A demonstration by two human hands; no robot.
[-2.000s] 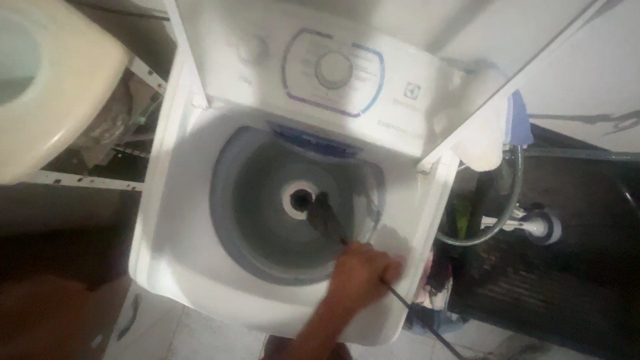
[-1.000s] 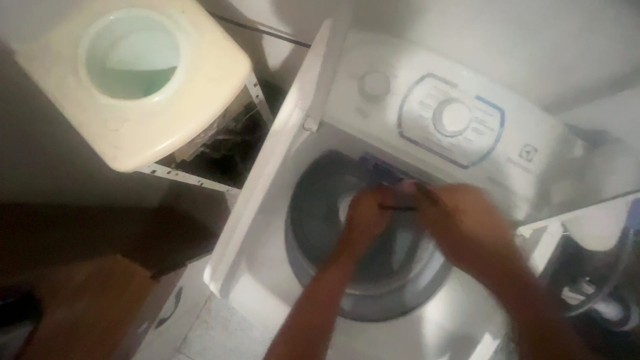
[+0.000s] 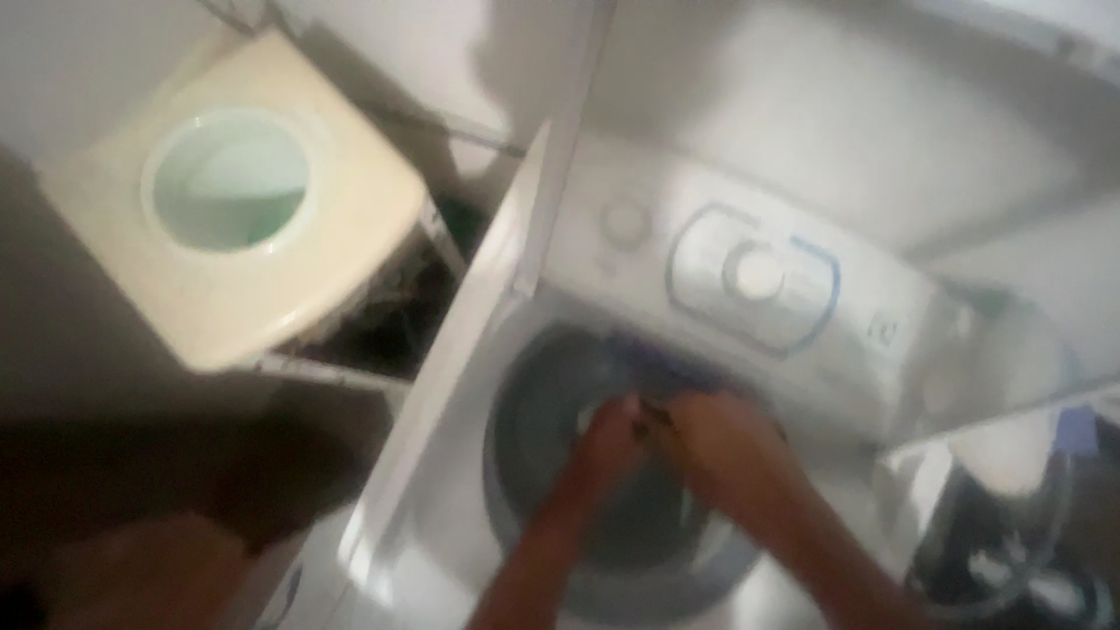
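Over the tub opening (image 3: 560,455) of a white top-loading washing machine (image 3: 437,516), both hands meet close together. My left hand (image 3: 612,429) is closed on a small dark, thin item (image 3: 652,420), blurred, which reaches across to my right hand (image 3: 709,420), also closed on it. What the item is cannot be made out. Behind my hands rises the control panel with a round knob (image 3: 754,271). The raised lid (image 3: 787,114) stands above the panel.
At the left is a cream stand (image 3: 350,219) with a round translucent basin (image 3: 227,184) set in its top, on a metal frame (image 3: 324,372). At the lower right a grey hose (image 3: 1054,516) and white fittings lie in a dark area.
Two seconds ago one hand held a dark, cord-like item over the tub; both hands have since come together over it. The view has shifted left.
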